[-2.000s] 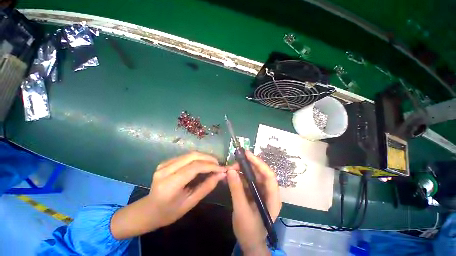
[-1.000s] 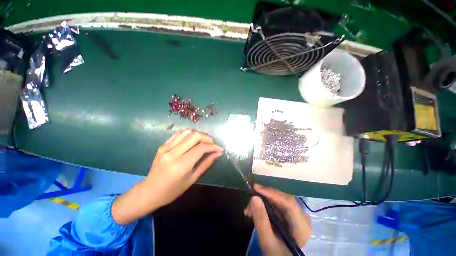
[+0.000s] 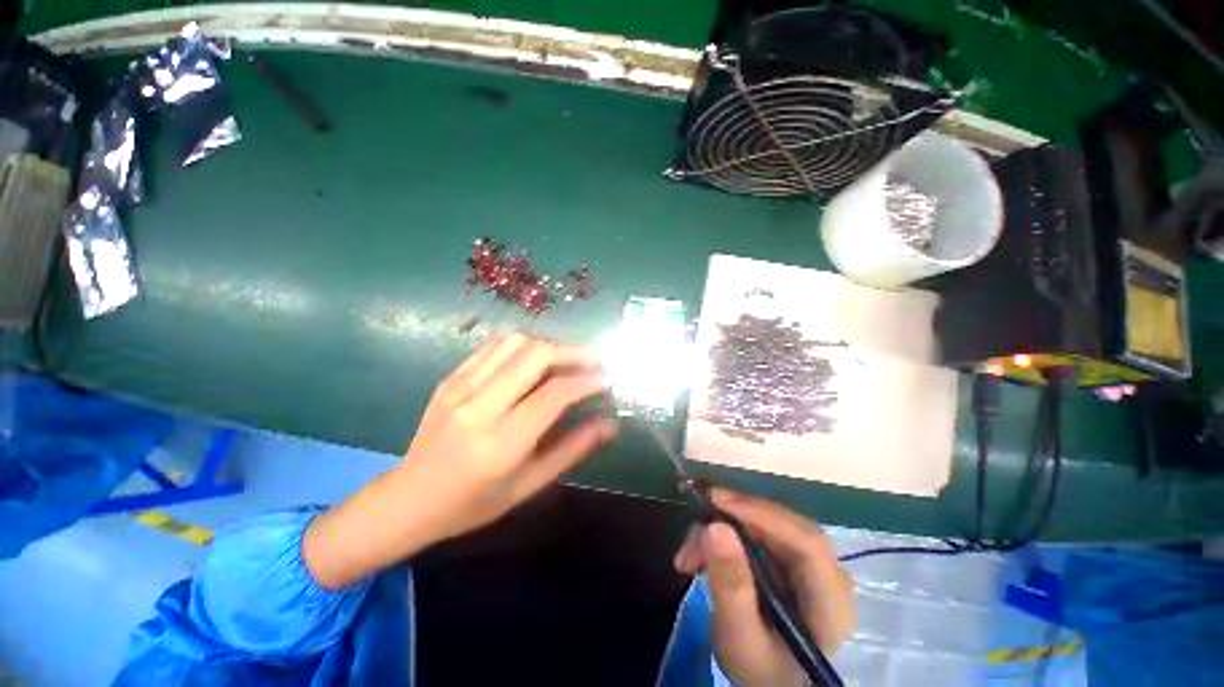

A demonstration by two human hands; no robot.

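A small circuit board (image 3: pixel 650 352) lies on the green mat, mostly washed out by white glare. My left hand (image 3: pixel 503 423) is at its left edge with the fingertips close together; the glare hides whether they hold a part. My right hand (image 3: pixel 772 577) holds a black soldering iron (image 3: pixel 768 580) like a pen, its thin tip pointing up and left to the board's lower edge. A loose pile of tiny red components (image 3: pixel 517 277) lies behind my left hand. A pile of grey-brown small metal parts (image 3: pixel 769 377) lies on a pale sheet (image 3: pixel 879 450) right of the board.
A white plastic cup (image 3: pixel 859 239) with silvery parts stands tilted behind the sheet. A black fan (image 3: pixel 792 134) with a wire guard is at the back. A soldering station (image 3: pixel 1027 255) with a yellow sponge (image 3: pixel 1154 309) and cables stands right. Crumpled foil bags (image 3: pixel 101 255) lie at the left.
Since two seconds ago, my hands have parted. My right hand has moved down and right, and the iron now points at the board. Glare now covers the board. The camera view has shifted too.
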